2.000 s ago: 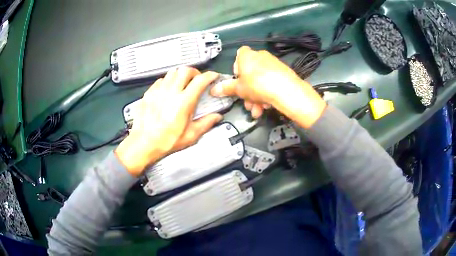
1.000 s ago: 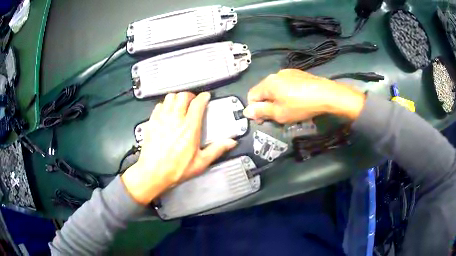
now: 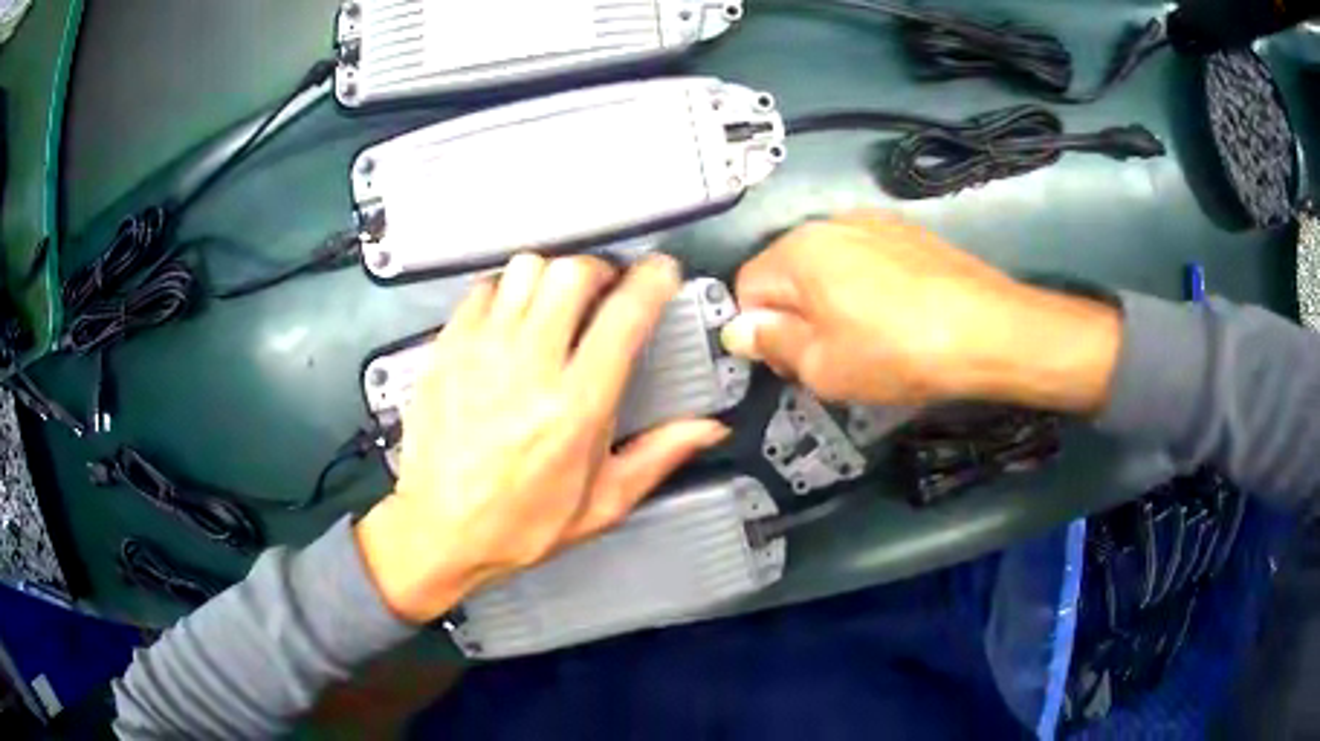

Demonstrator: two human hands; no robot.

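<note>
Grey charger units lie in a row on the green bench. My left hand [image 3: 529,413] lies flat over the third charger unit [image 3: 692,362], thumb spread, covering most of its case. My right hand [image 3: 883,311] pinches at that unit's right end, where its cord comes out; the fingertips hide the exact grip. A grey end cover [image 3: 812,440] lies loose just below the right hand, and another is partly hidden under it. The second charger unit [image 3: 550,177] has an end cover seated on its right end. The lowest charger unit [image 3: 623,568] has none on it.
The top charger unit [image 3: 507,47] is cut by the frame's edge. Black output cords [image 3: 963,152] lie right, mains cords [image 3: 133,297] left. A dish of dark plugs [image 3: 1248,138] stands upper right. A blue bin [image 3: 1064,623] is below the bench edge. A green side tray edge [image 3: 61,159] is left.
Over the last two seconds my hands have left the second unit, whose end cover now shows in place, and moved to the third. Since one second ago they stay there while the view has shifted.
</note>
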